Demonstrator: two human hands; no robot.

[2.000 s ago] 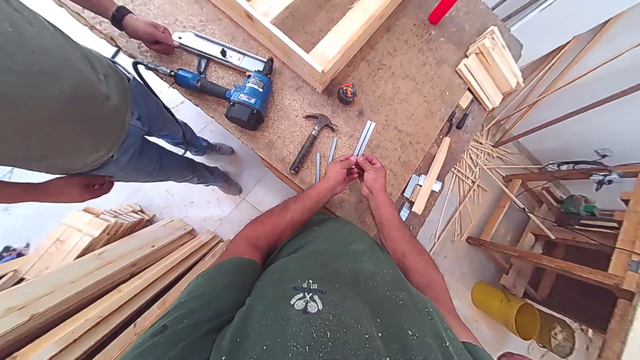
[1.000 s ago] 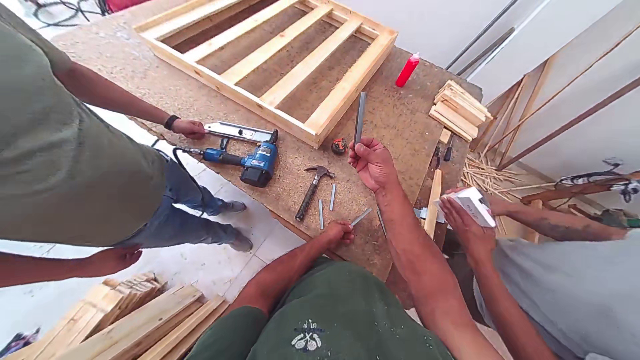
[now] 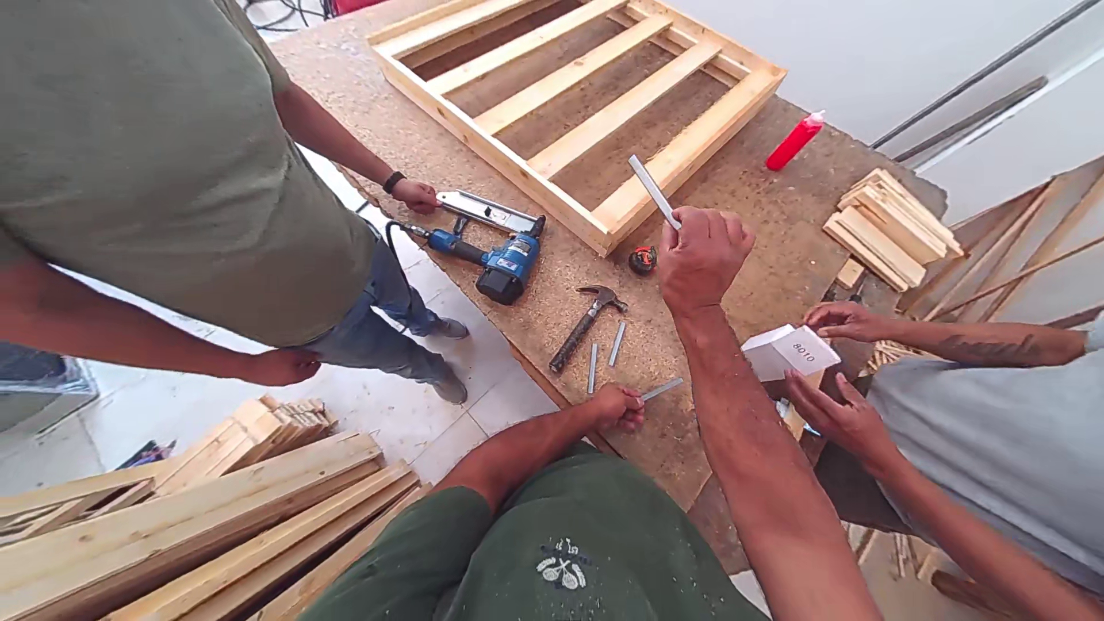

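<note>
My left hand [image 3: 619,407] grips a strip of staples [image 3: 662,389] low over the table's near edge. Raised toward the wooden frame [image 3: 552,185], my right hand [image 3: 707,254] holds another metal staple strip [image 3: 654,191] that points up and left. Two more strips [image 3: 592,368] lie on the table beside a claw hammer [image 3: 582,332]. A blue pneumatic stapler [image 3: 509,259] rests left of the hammer, its magazine end touched by a co-worker's hand [image 3: 416,195]. At right another co-worker's hands [image 3: 841,414] hold a white cardboard box [image 3: 789,349].
A tape measure [image 3: 642,260] sits near the frame's corner. Beyond it are a red squeeze bottle [image 3: 795,141] and stacked wood pieces [image 3: 893,228]. Long boards [image 3: 190,526] lie at lower left. Co-workers stand on both sides of me.
My hands, together two seconds ago, are now apart, each with a staple strip. A second co-worker with a white box has come in from the right. The view has tilted up.
</note>
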